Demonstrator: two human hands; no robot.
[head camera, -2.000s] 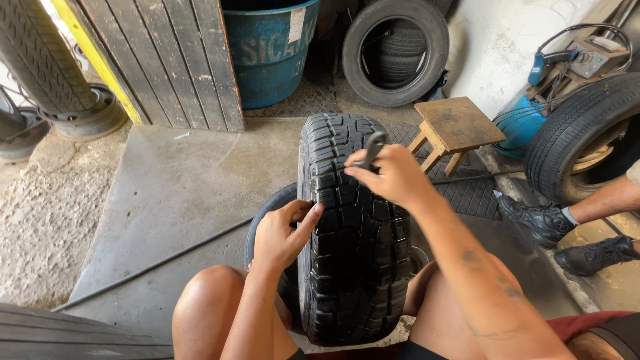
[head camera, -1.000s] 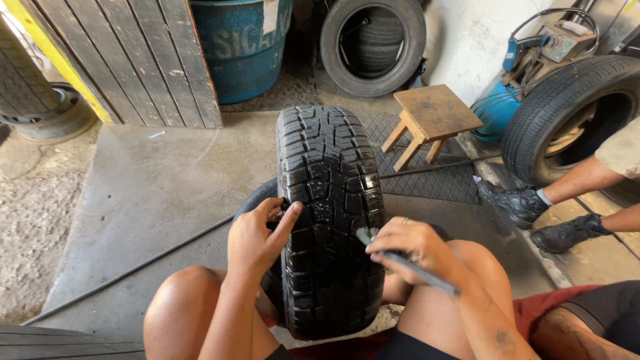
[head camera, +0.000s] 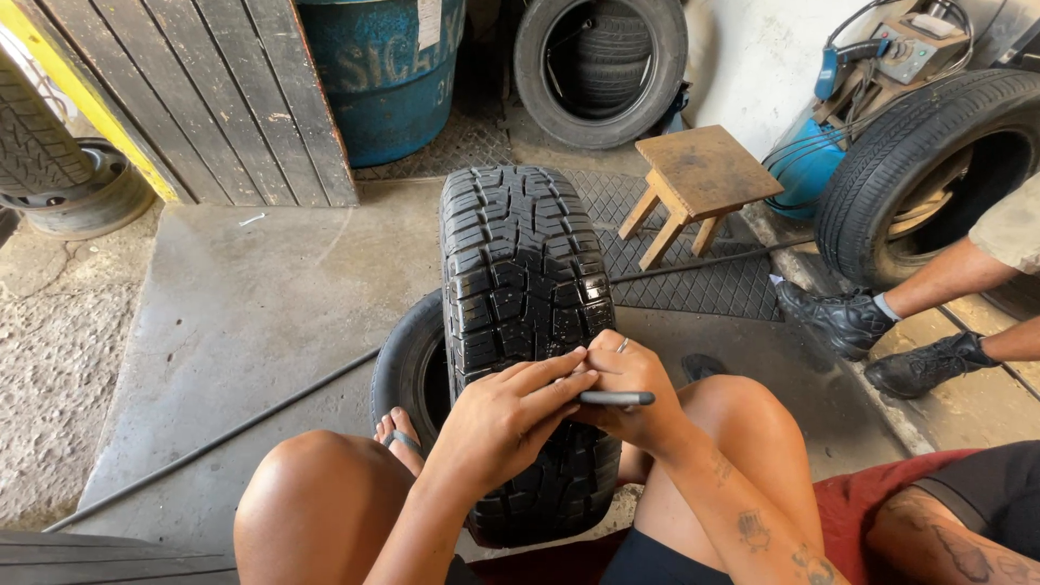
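Note:
A wet black tire (head camera: 528, 268) stands upright between my knees, its tread facing me. My right hand (head camera: 630, 386) is closed around a dark-handled hand tool (head camera: 617, 398) low on the tread; its working end is hidden by my fingers. My left hand (head camera: 512, 406) lies across the tread with its fingertips meeting my right hand at the tool. Whether the left fingers grip the tool too cannot be told. Another tire (head camera: 406, 357) lies on the floor behind and left of the upright one.
A wooden stool (head camera: 708, 172) stands beyond the tire on the right, near a large tire (head camera: 894, 162) and a person's booted feet (head camera: 837, 317). A blue drum (head camera: 382, 89) and a leaning tire (head camera: 536, 81) are behind. A hose (head camera: 244, 422) crosses the floor.
My left hand has left the tire's left edge and come across the tread to my right hand. The tool has moved from higher on the tread to lower down.

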